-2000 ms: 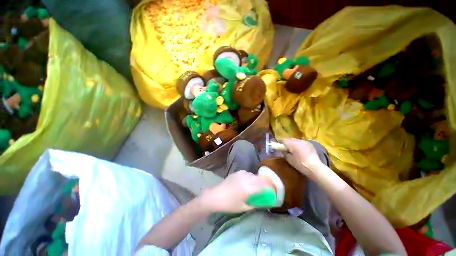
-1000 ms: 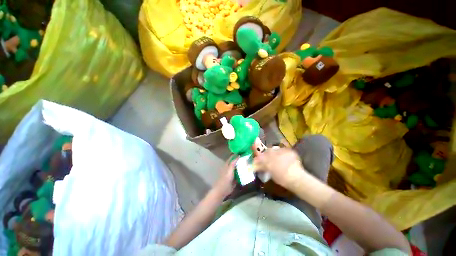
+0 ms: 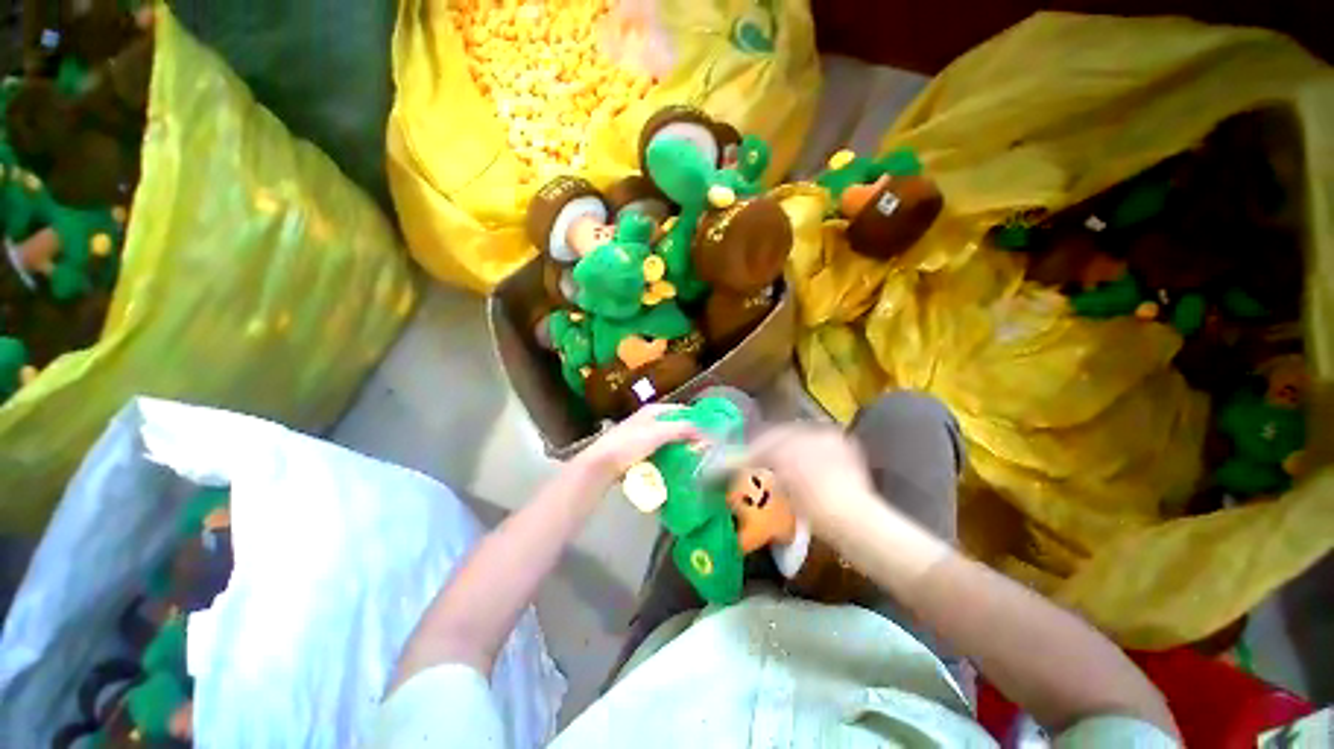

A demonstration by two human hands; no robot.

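Note:
A potted-plant plush toy [image 3: 761,512] lies on its side over my lap, its green leaves to the left and its brown pot to the right. Its orange body with a stitched smile faces up. A pale yellow flower [image 3: 644,486] sticks out at the left. My left hand [image 3: 651,435] grips the top of the green foliage. My right hand [image 3: 808,471] is blurred, above the orange body at the leaves' edge. A small greyish blur at its fingertips fits the head of the small hand tool; the handle is hidden in the hand.
An open carton [image 3: 534,384] full of plush toys stands ahead of my knees. A white sack [image 3: 344,549] is at left, a yellow-green sack [image 3: 271,293] behind it. A yellow sack of small parts [image 3: 424,190] is beyond the carton. A yellow sack [image 3: 1010,424] and red bag [image 3: 1214,695] are right.
The toy has turned from upright to lying sideways with its face up. My left hand has moved up onto the leaves. My right hand has moved from the body towards the foliage.

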